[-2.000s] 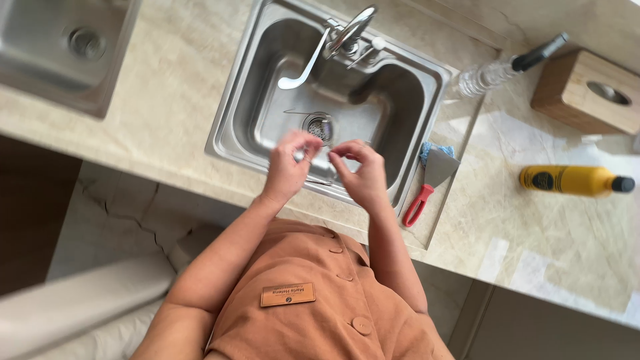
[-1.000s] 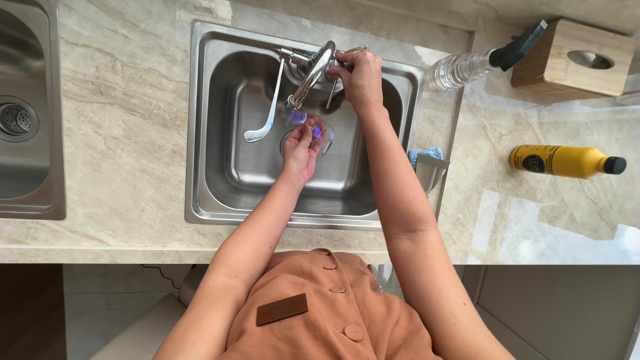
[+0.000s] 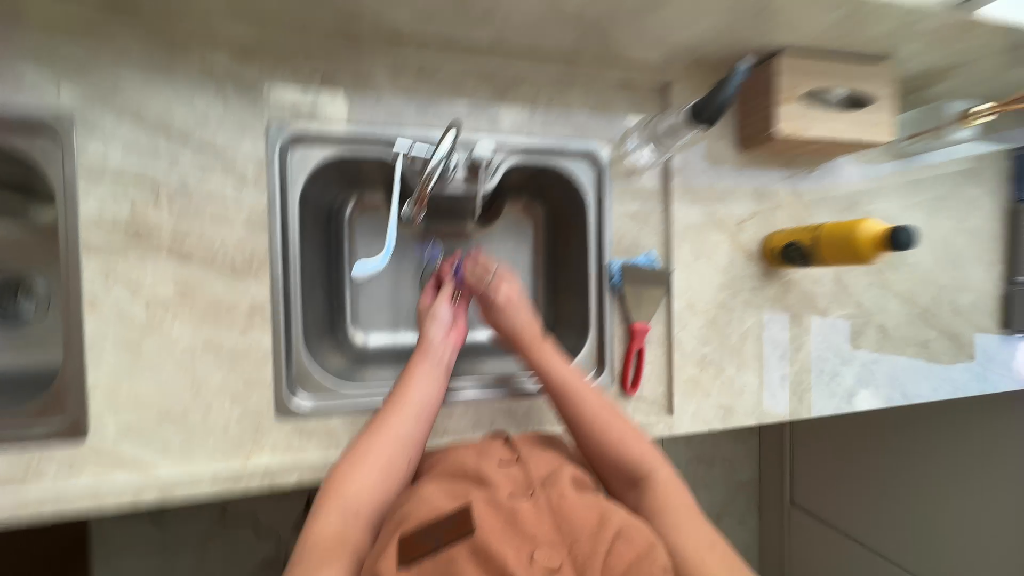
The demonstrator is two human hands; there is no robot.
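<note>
A pair of eyeglasses (image 3: 433, 256) with violet-tinted reflections on the lenses is over the steel sink basin (image 3: 384, 308), blurred by motion. My left hand (image 3: 444, 308) grips the eyeglasses from below. The fingers of my right hand (image 3: 498, 294), which wears a ring, are closed around one lens beside the left fingertips; blur hides their exact hold. Just above the hands is the spout of the chrome faucet (image 3: 432, 172). Its long lever handle (image 3: 390, 228) points down and left over the basin. Whether water runs cannot be told.
Right of the sink, a red-handled scraper (image 3: 636, 336) lies against a blue cloth (image 3: 624, 268). Beyond are a clear bottle with a black top (image 3: 660, 140), a wooden tissue box (image 3: 832, 104) and a yellow bottle (image 3: 832, 242). A second sink (image 3: 68, 280) is at the left edge.
My right hand has left the faucet area, where it was one second ago, and has come down to the eyeglasses. My left hand still holds them over the basin.
</note>
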